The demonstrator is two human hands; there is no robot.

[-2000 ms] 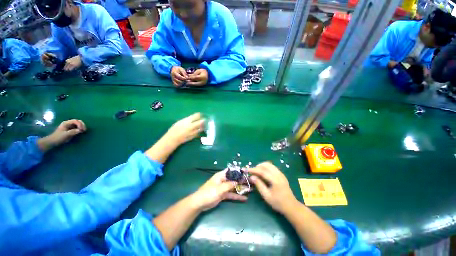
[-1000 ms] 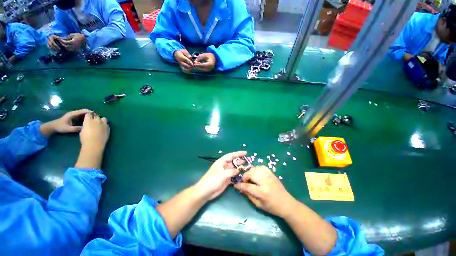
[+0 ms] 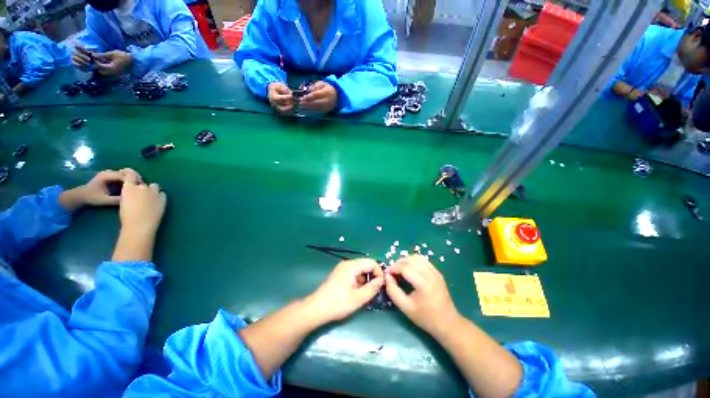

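A small dark unit [image 3: 379, 299] shows below and between my fingertips, low over the green surface; most of it is hidden by my hands. My left hand [image 3: 345, 289] and my right hand [image 3: 418, 289] meet over it, fingertips pinched close together. Whether a tiny piece is between the fingertips is too small to tell. Small white bits [image 3: 421, 249] lie scattered just beyond my hands. Black tweezers [image 3: 336, 252] lie left of the bits.
A yellow box with a red button [image 3: 518, 240] and a yellow label card [image 3: 511, 295] are at right. A metal post [image 3: 537, 132] slants behind them. Another worker's hands [image 3: 128, 198] are at left. Dark units [image 3: 449, 179] lie on the green belt [image 3: 257, 202]. Workers sit opposite.
My hands have come together over the unit, which was held up in my left hand and now sits lower. Units on the belt have moved left. A dark unit has appeared left of the post.
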